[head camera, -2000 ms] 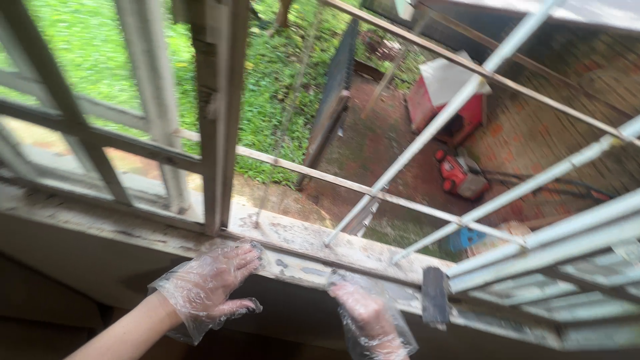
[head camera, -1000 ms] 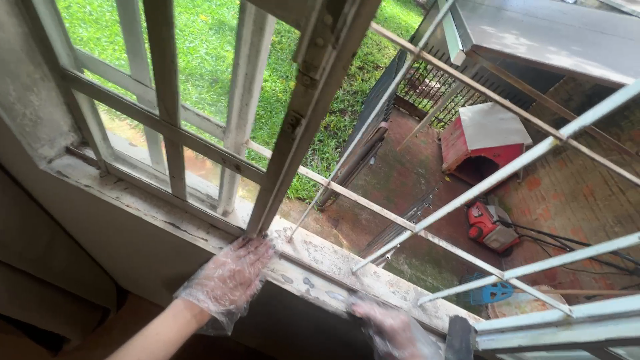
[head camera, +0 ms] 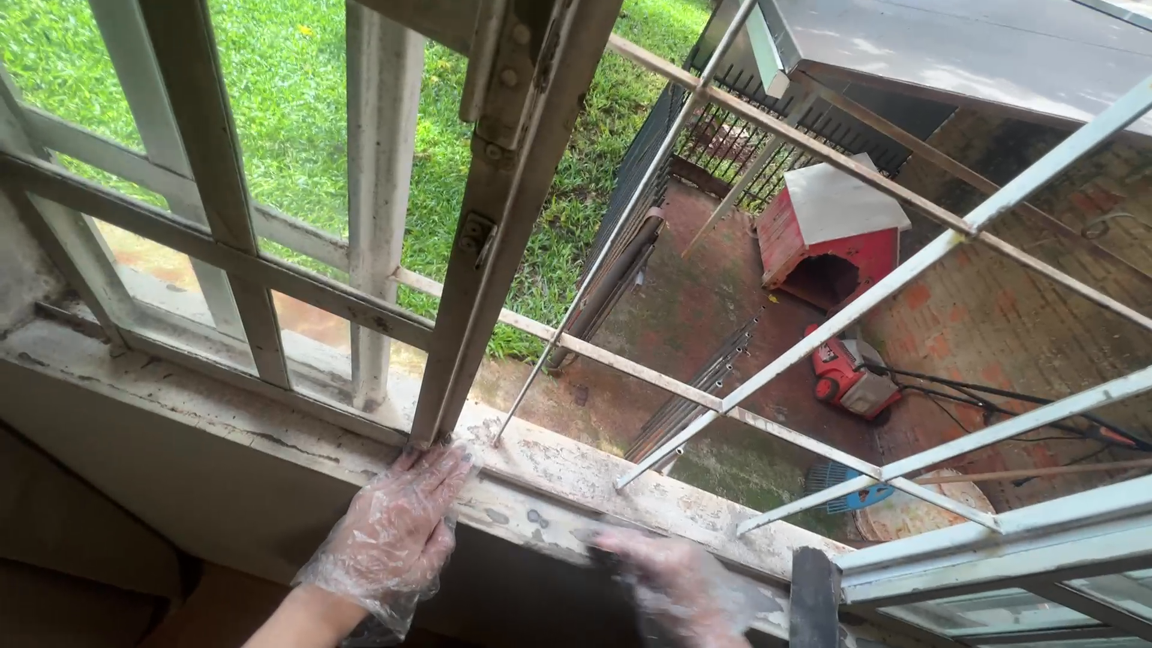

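Note:
My left hand (head camera: 396,522), in a clear plastic glove, lies flat on the worn windowsill (head camera: 540,477). Its fingertips meet the foot of the sliding window's metal frame (head camera: 490,234). To its right, my right hand (head camera: 670,576), also gloved in clear plastic, is motion-blurred over the sill's inner edge. Whether it holds something is unclear; a dark patch shows under its fingers. The sill's paint is flaked and stained. A dark upright block (head camera: 814,598) stands at the sill's right, beside the right-hand window frame (head camera: 990,558).
White metal window bars (head camera: 810,360) cross the opening just beyond the sill. Outside, below, are a red doghouse (head camera: 832,243) with a pale roof, a red lawn mower (head camera: 850,373), metal pipes (head camera: 702,387), a blue rake head (head camera: 850,490) and grass (head camera: 288,117).
My left hand has moved along the sill to the foot of the sliding frame and rests there. My right hand stays over the sill to its right. The view has shifted.

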